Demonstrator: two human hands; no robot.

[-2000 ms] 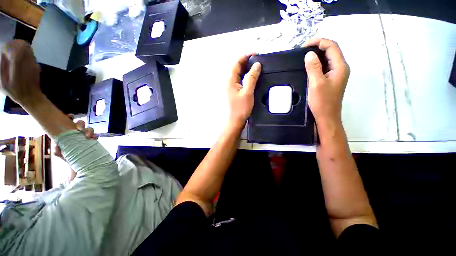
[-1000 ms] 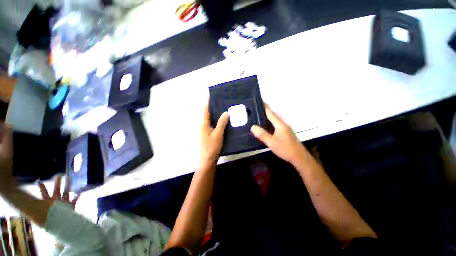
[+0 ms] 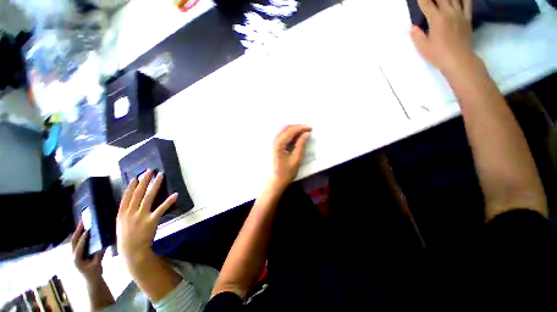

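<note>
My left hand [image 3: 289,156] is empty and loosely curled at the table's front edge. My right hand [image 3: 447,38] is stretched to the upper right, with its thumb and fingers around a black box [image 3: 418,13]. That box is partly hidden by the hand and cut off by the top edge of the picture, so its top face does not show. More black box surface [image 3: 507,10] shows just right of the hand. I cannot tell whether it is the same box.
A neighbour's hand [image 3: 141,210] lies on a black box [image 3: 174,177]; the other holds a box [image 3: 104,204] at the left. Behind stands a box with a white device [image 3: 121,107]. A white cable pile [image 3: 262,24] and crumpled plastic [image 3: 67,67] lie at the back.
The black box has left the space between my hands. My right hand has moved far to the upper right; my left has let go. The view has turned, and the neighbour's hands are now on boxes.
</note>
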